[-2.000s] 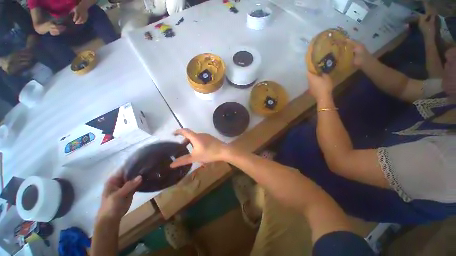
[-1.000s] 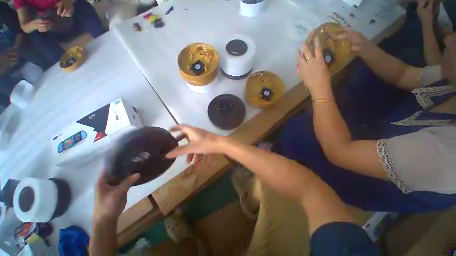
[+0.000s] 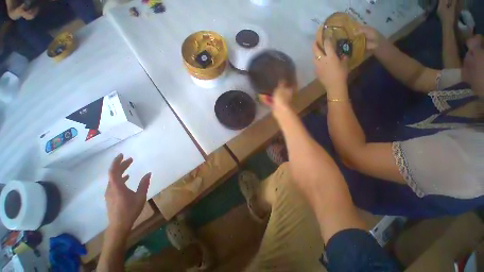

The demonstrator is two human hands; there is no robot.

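Observation:
My right hand point(image 3: 283, 96) is stretched out over the bench, slightly blurred, and grips the near edge of a dark brown base shell point(image 3: 271, 69). This shell covers most of a tan shell; only a small orange-tan sliver shows at its lower left. I cannot tell whether the two touch. My left hand point(image 3: 125, 197) is open and empty, fingers spread, above the near edge of the white-covered table. Another dark shell point(image 3: 235, 109) lies flat to the left of the held one. Stacked tan shells point(image 3: 204, 56) stand behind it, with a black module inside the top one.
A white appliance body point(image 3: 245, 52) is behind the held shell. A person on the right holds a tan shell point(image 3: 344, 45). A retail carton point(image 3: 90, 127) lies at left. Another white body point(image 3: 22, 205) and a blue cloth point(image 3: 66, 252) are at the lower left. A tan shell point(image 3: 60, 47) is far left.
My right hand has moved away to the right with the dark shell, over the place of the tan shell. My left hand has let go of the dark shell and is empty. The view has shifted slightly.

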